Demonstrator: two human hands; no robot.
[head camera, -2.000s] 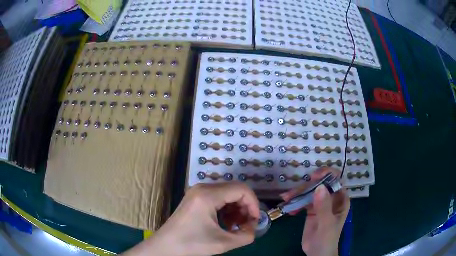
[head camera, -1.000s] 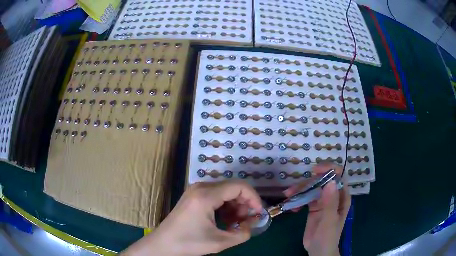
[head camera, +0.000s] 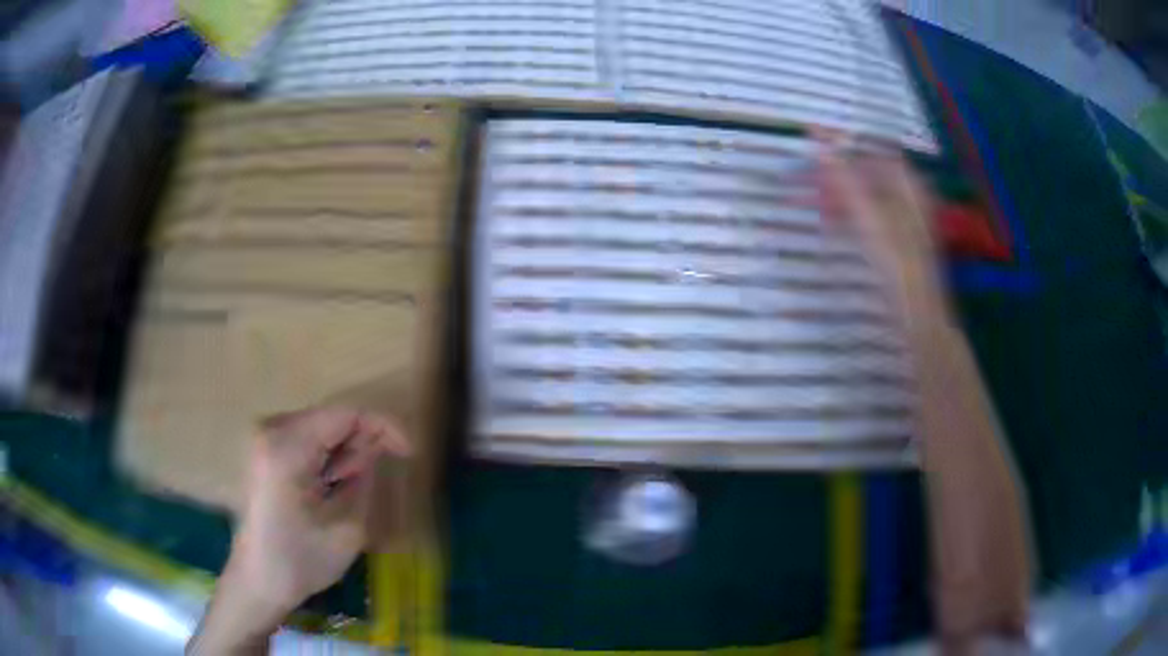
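The whole view is blurred by motion. My left hand (head camera: 314, 493) is over the lower right part of the brown cardboard board (head camera: 218, 372), fingers curled with thumb and fingertips near each other. Whether it holds a small part cannot be told. My right hand (head camera: 871, 192) is reached out over the upper right of the white holding board (head camera: 698, 320) and is badly smeared; its fingers and the wired tool cannot be made out. The round fixture (head camera: 640, 516) stands uncovered on the mat in front of the white board.
Spare white boards (head camera: 448, 51) lie behind, and more are stacked at the far left (head camera: 58, 231). A red block (head camera: 973, 232) lies right of my right hand. Yellow tape (head camera: 843, 551) and blue tape (head camera: 884, 557) mark the green mat (head camera: 756, 551). Yellow paper (head camera: 237, 19) is far left.
My left hand has moved left from the fixture to the brown board. My right hand has moved from the fixture up to the white board's upper right. The fixture is uncovered; the view has blurred.
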